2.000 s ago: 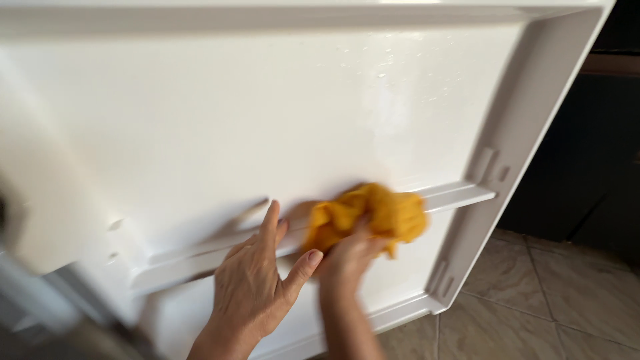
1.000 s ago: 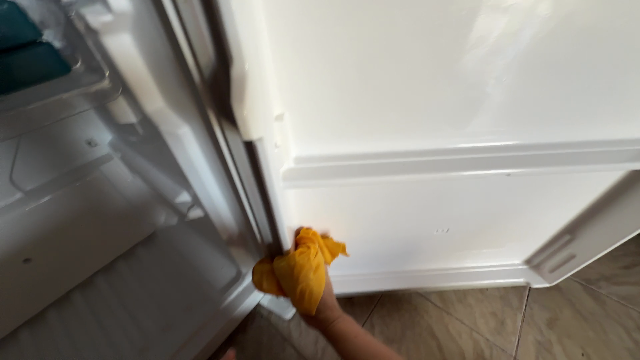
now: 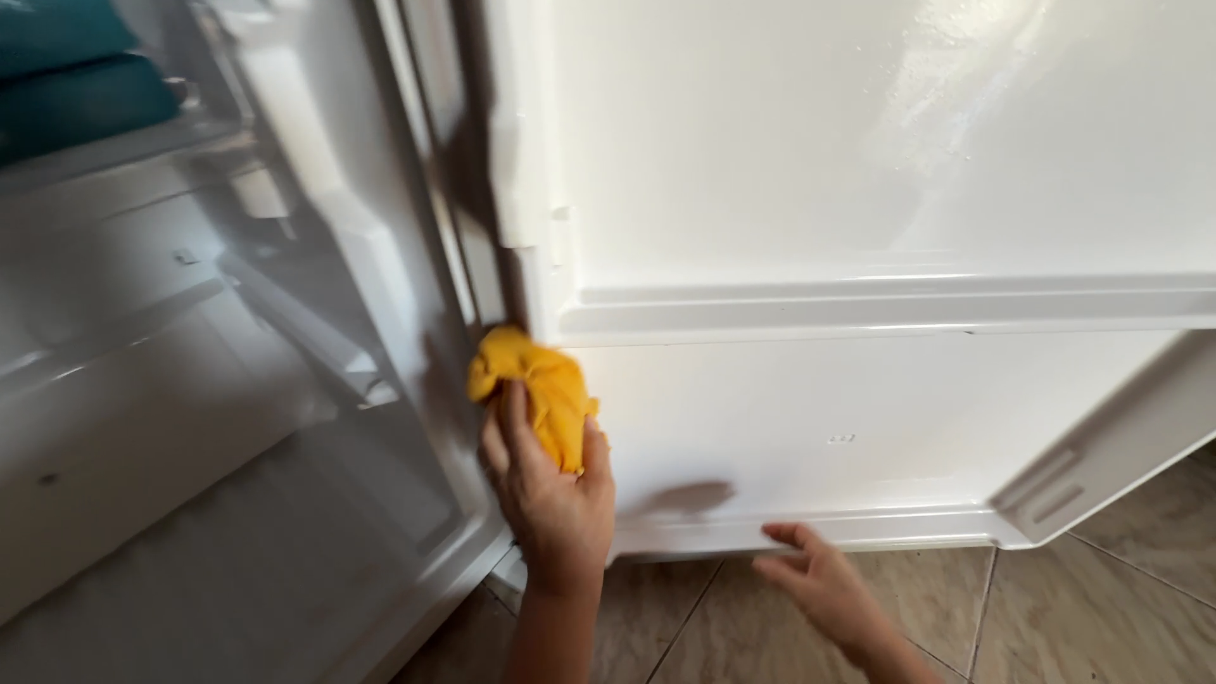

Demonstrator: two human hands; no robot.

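Observation:
My left hand (image 3: 556,499) is closed around a crumpled yellow cloth (image 3: 541,394). The cloth presses at the hinge-side edge of the open white refrigerator door (image 3: 855,399), beside the gap between door and cabinet. Part of the cloth is hidden behind my fingers. To the right and lower, my right hand (image 3: 822,589) is empty, fingers apart, by the door's bottom edge. Small droplets or wet streaks show on the door's upper inner panel.
The refrigerator cabinet (image 3: 171,380) stands open at left, with a teal container (image 3: 85,104) on an upper shelf. A raised ledge (image 3: 855,304) crosses the door. Floor tiles (image 3: 741,627) lie below the door.
The yellow cloth was in my right hand two seconds ago and is now in my left. It has moved to the door's hinge side. The view has shifted toward the cabinet.

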